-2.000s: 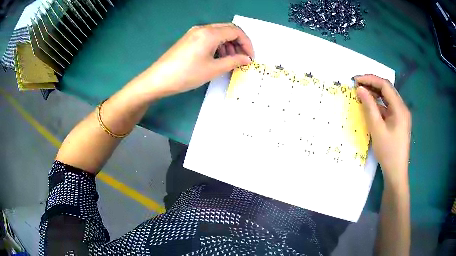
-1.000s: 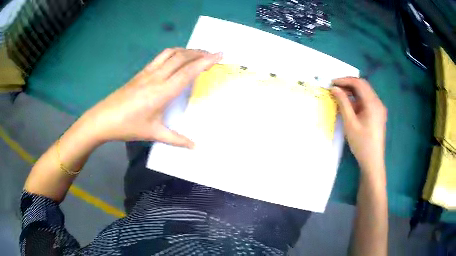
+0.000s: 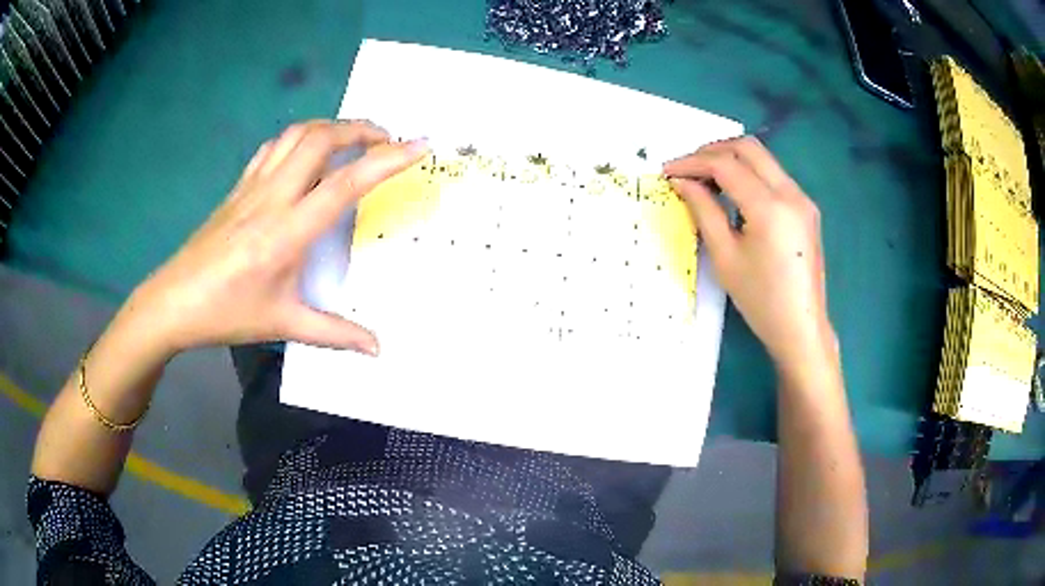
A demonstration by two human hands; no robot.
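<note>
A yellow circuit board [image 3: 521, 246], washed out white in its middle, lies on a white sheet [image 3: 493, 418]. Several small black components [image 3: 539, 161] stand along its far edge. My left hand [image 3: 269, 246] rests at the board's left side, fingertips at the far left corner and thumb spread apart on the near left part. My right hand [image 3: 751, 235] has thumb and forefinger close together at the far right corner; whether they pinch a component is hidden.
A pile of loose black components [image 3: 579, 25] lies beyond the sheet on the green mat [image 3: 802, 389]. A black phone [image 3: 877, 52] is at the upper right. Yellow boards [image 3: 991, 229] stand along the right side. Racked boards [image 3: 52, 80] are at the upper left.
The view has swung right, so the sheet and board appear further left and the boards on the right have come into view. My left hand has spread over the board's left edge.
</note>
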